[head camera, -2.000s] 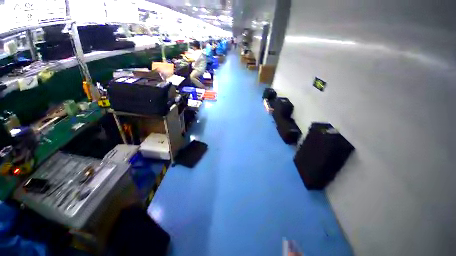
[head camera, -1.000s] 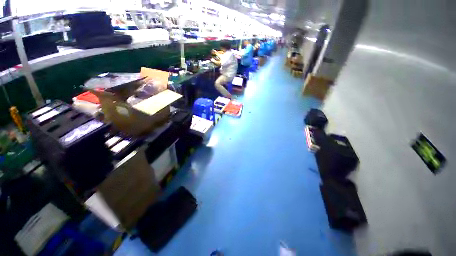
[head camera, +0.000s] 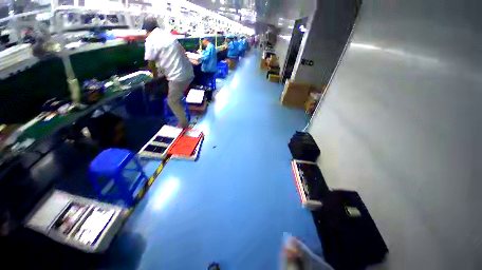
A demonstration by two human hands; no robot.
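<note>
A blurred pinkish and whitish shape at the bottom edge, right of centre, looks like part of my right hand (head camera: 293, 254); its grip cannot be made out. My left hand is not in view. Nearest at the lower left is a white foam-lined tray (head camera: 45, 215) with dark and pale flat pieces in it. Further ahead on the floor, a white tray (head camera: 170, 131) with dark devices lies beside a red-topped tray (head camera: 186, 145). At the lower right, a black bin or case (head camera: 351, 234) lies by the wall.
A blue stool (head camera: 113, 161) stands between the trays. A person in a white top (head camera: 170, 58) stands at the green bench on the left. Along the right wall are a white-and-red-edged tray (head camera: 312, 201), a black bag-like item (head camera: 304, 146) and a cardboard carton (head camera: 296, 94).
The view has moved forward along the aisle. The open carton and black bins on the left have left the picture; the floor trays, stool and standing person appear nearer.
</note>
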